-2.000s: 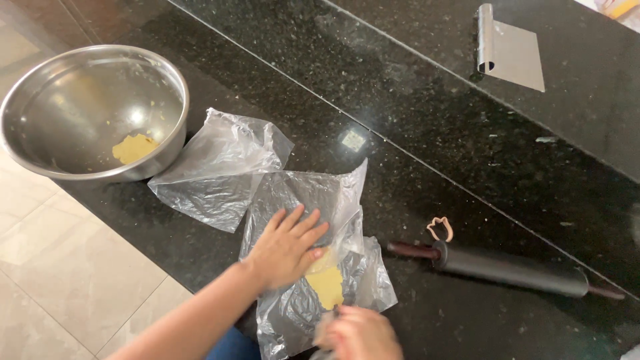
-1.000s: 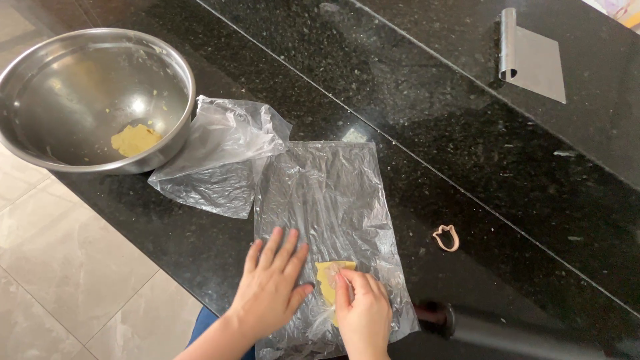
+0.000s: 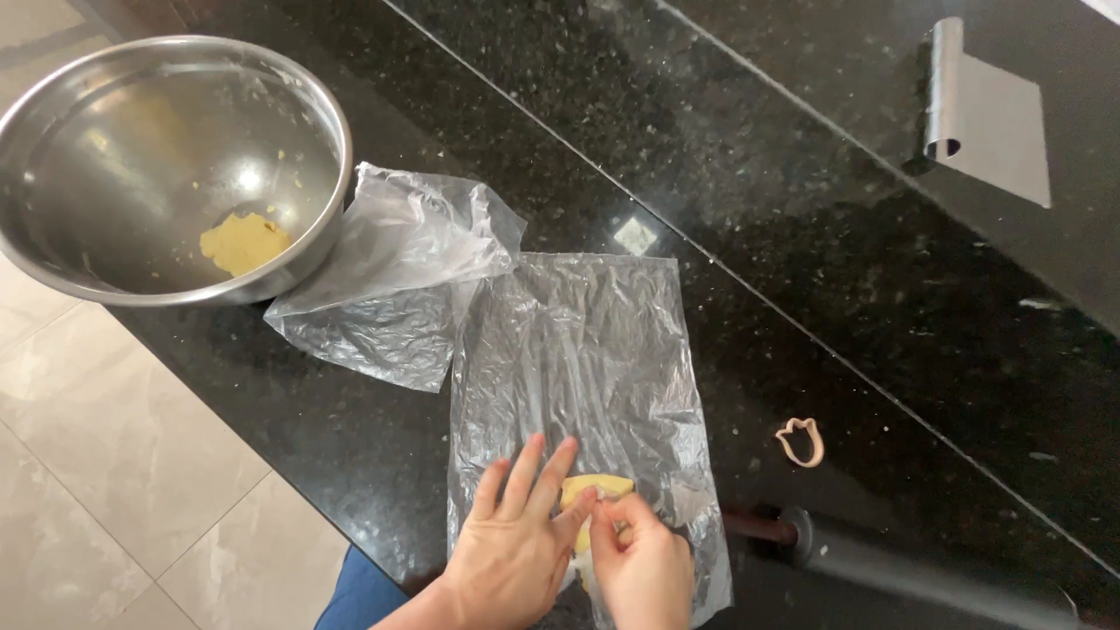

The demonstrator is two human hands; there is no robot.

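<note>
A flattened piece of yellow dough (image 3: 598,484) lies at a clear plastic sheet (image 3: 577,367), partly hidden by both hands. My left hand (image 3: 518,534) rests on the sheet with fingers spread, its thumb at the dough's edge. Thumb and forefinger of my right hand (image 3: 637,551) are pinched together over the dough; they seem to hold a bit of thin plastic. Beside the sheet, to the right, lies a small tulip-shaped cookie cutter (image 3: 801,442). A second crumpled plastic sheet (image 3: 394,262) touches the first at its upper left.
A steel mixing bowl (image 3: 337,210) holding more yellow dough (image 3: 245,243) stands at the upper left near the counter's edge. A black rolling pin (image 3: 919,569) lies at the lower right. A metal bench scraper (image 3: 1002,122) is at the upper right of the dark stone counter (image 3: 787,219).
The plastic sheet under my hands, folded and crumpled two seconds ago, now lies flatter and more spread out. My left thumb has come close to my right fingertips at the dough.
</note>
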